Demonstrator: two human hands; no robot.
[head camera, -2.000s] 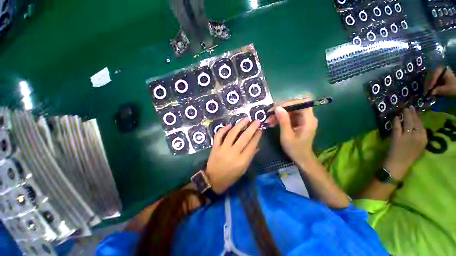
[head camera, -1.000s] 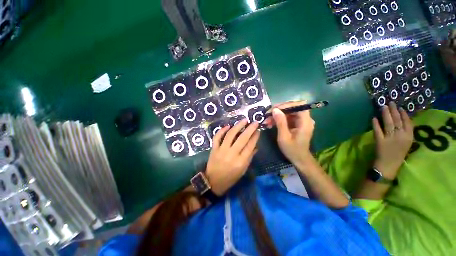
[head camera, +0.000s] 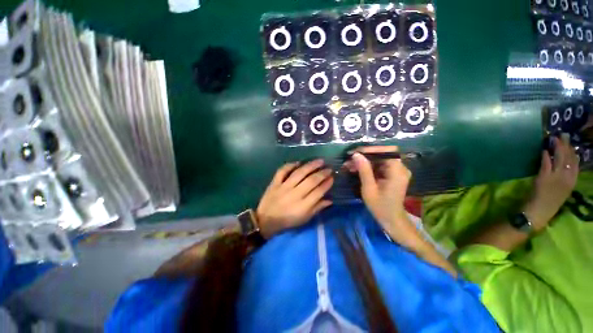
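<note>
My right hand (head camera: 383, 175) grips the black tweezers (head camera: 383, 155) over a dark dotted sheet (head camera: 429, 172) at the near bench edge. My left hand (head camera: 298, 197) lies on the left end of this sheet, fingers slightly apart; whether it pinches anything is hidden. Just beyond, a shiny clear tray (head camera: 351, 140) lies flat with three rows of black rounded squares with white rings (head camera: 352, 81). Neither hand touches the tray.
A leaning stack of white blister trays (head camera: 140, 123) stands at left. A loose black part (head camera: 214, 69) lies between stack and tray. At right are a neighbour's hand (head camera: 558, 170), more ringed parts (head camera: 568, 114) and a shiny dotted strip (head camera: 543, 82).
The view has shifted, so the tray sits higher in the picture. Both hands have left the tray's near row and are now at the dark sheet. The tweezers stay in my right hand.
</note>
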